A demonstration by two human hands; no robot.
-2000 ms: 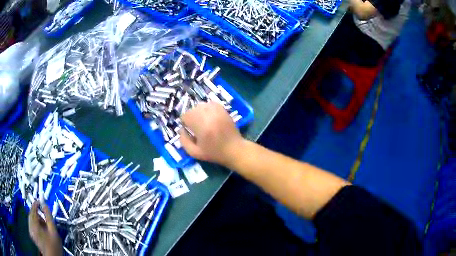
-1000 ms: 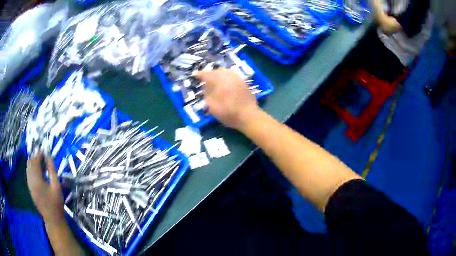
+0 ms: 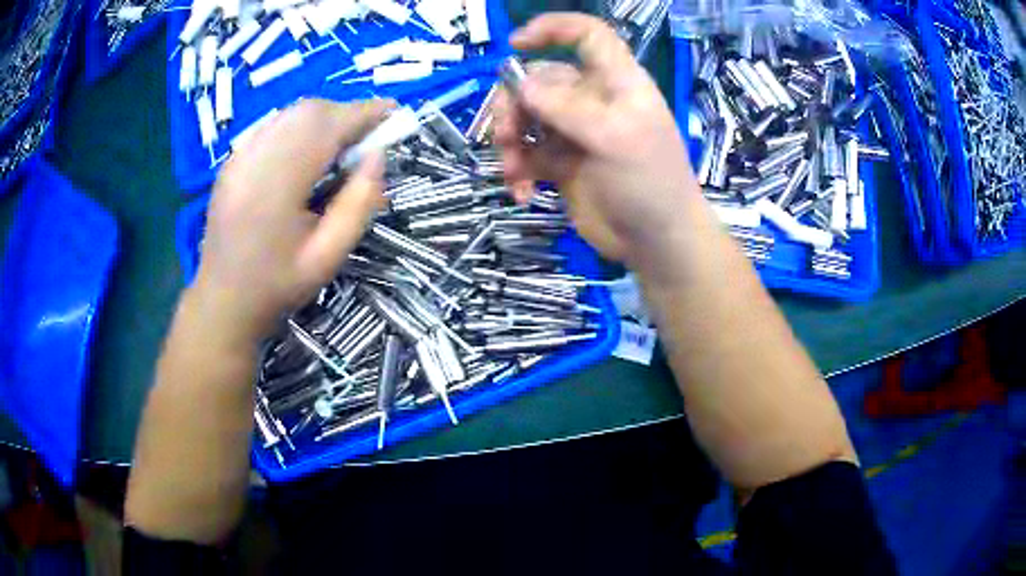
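Observation:
My left hand (image 3: pixel 287 208) holds a white insert (image 3: pixel 388 133) between thumb and fingers, a thin rod pointing up and right from it. My right hand (image 3: pixel 596 129) holds a short silver metal tube (image 3: pixel 514 74) between thumb and fingers, a little right of the insert and apart from it. Another shiny piece shows in the right palm, blurred. Both hands are above the centre blue tray (image 3: pixel 473 411), piled with silver cylinders with thin rods (image 3: pixel 416 281). White inserts (image 3: pixel 270 43) fill the tray beyond. Metal tubes (image 3: pixel 788 146) lie in the right-hand tray (image 3: pixel 804 279).
An empty blue tray (image 3: pixel 51 321) is tilted at the left bench edge. White paper labels (image 3: pixel 633 341) lie between the centre and right trays. Trays of thin metal parts (image 3: pixel 990 135) stand far right. A clear bag (image 3: pixel 788 20) is above the tubes. A red stool (image 3: pixel 934 377) stands beyond the bench edge.
My right hand has left the right-hand tray and come over the centre tray with a metal tube. My left hand has risen from the inserts' edge, holding one. The view has turned left.

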